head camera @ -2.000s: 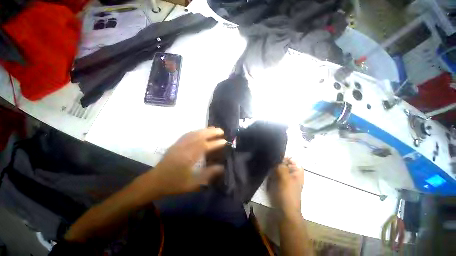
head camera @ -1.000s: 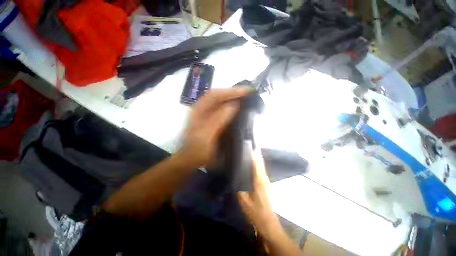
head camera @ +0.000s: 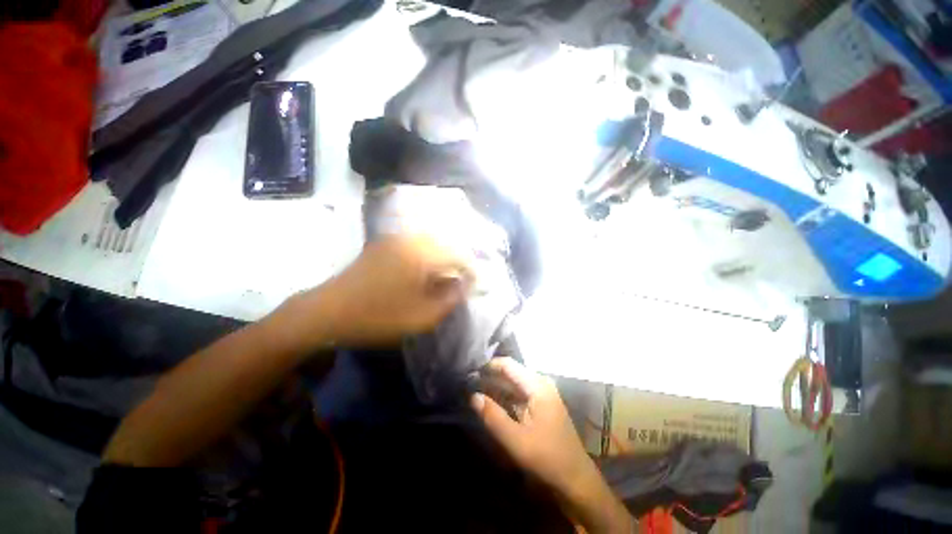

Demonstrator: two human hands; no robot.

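Observation:
A grey garment with black sections [head camera: 454,353] lies at the table's front edge, running back toward the bright lamp glare. My left hand [head camera: 402,287] is on its upper part, slightly blurred, with the fingers curled; what the fingertips hold cannot be made out. My right hand [head camera: 517,409] is at the garment's lower end, its thumb and fingers pinching the edge. The white sewing machine with a blue stripe [head camera: 731,172] stands to the right, its needle area lost in glare.
A smartphone [head camera: 280,141] lies left of the work, beside dark grey strips [head camera: 193,104]. Orange-red cloth [head camera: 42,120] is at far left. Scissors with yellow and red handles [head camera: 809,391] are at the table's right front edge. A cardboard box [head camera: 684,419] and dark cloth [head camera: 684,475] are below.
The garment has been turned and laid down, showing more of its pale grey side. My left hand has come down onto it; my right hand is at its near end. The view has shifted.

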